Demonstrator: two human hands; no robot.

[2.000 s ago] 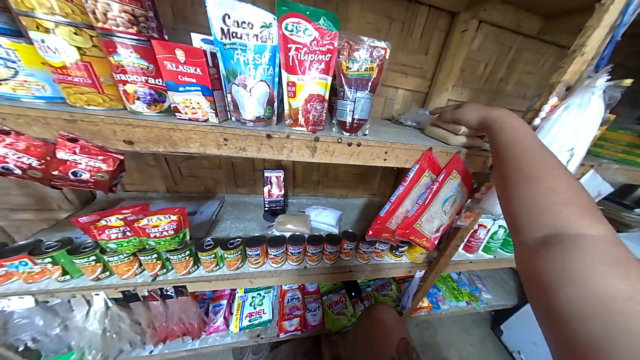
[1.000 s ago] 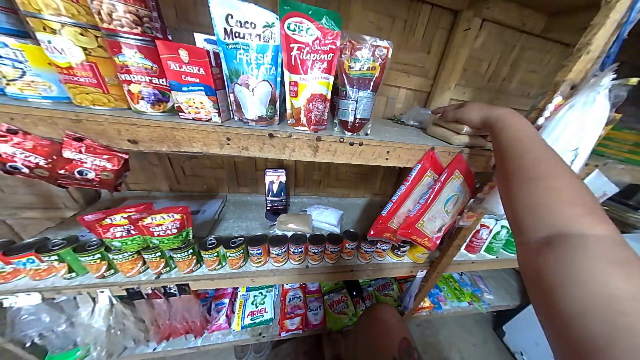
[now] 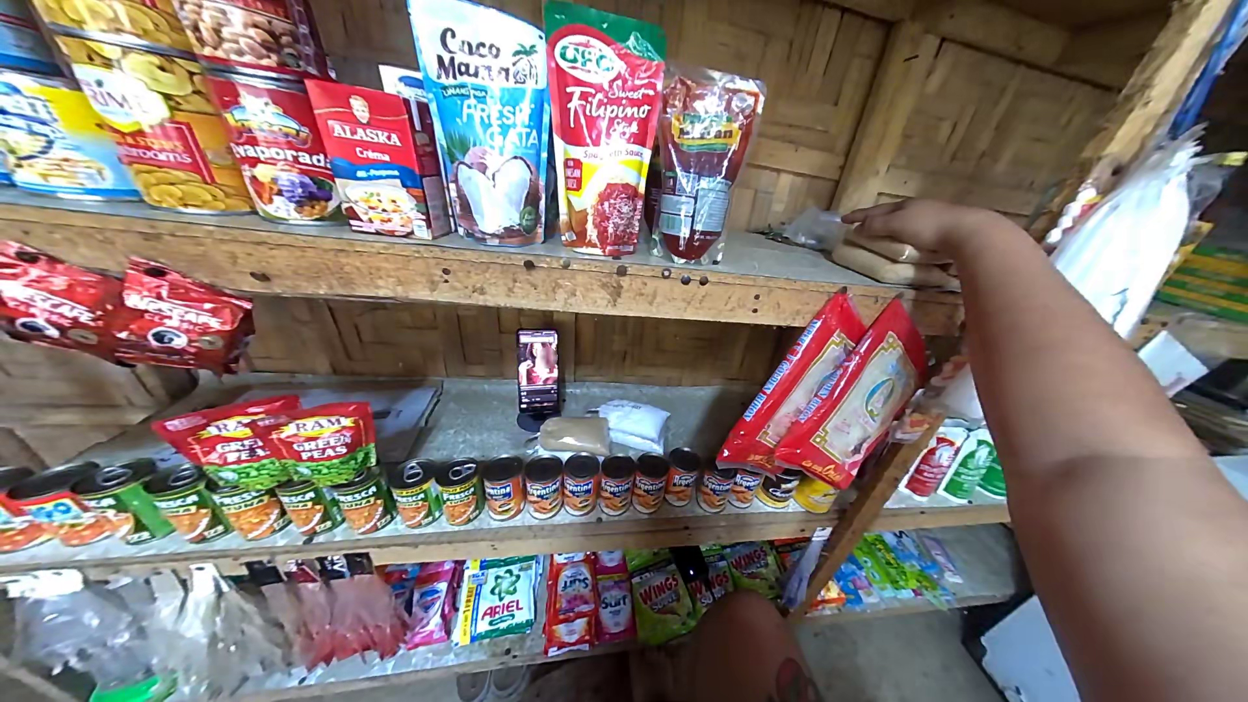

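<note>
My right hand (image 3: 916, 229) reaches to the right end of the upper wooden shelf (image 3: 448, 268) and rests on a stack of plastic bags with light-brown contents (image 3: 882, 261). Whether its fingers grip the top bag cannot be told. A crumpled clear plastic bag (image 3: 817, 228) lies just left of the fingertips. To the left stand a pouch of red sauce (image 3: 704, 166), a spaghetti sauce pouch (image 3: 606, 136) and a coconut milk pouch (image 3: 487, 127). My left hand is out of view.
The middle shelf holds a row of small cans (image 3: 580, 485), a propped phone (image 3: 538, 375), brown (image 3: 573, 435) and white (image 3: 639, 425) bags, and two leaning red packs (image 3: 848, 400). Detergent packs (image 3: 502, 600) sit below. White plastic bags (image 3: 1131, 234) hang at the right, beside my arm.
</note>
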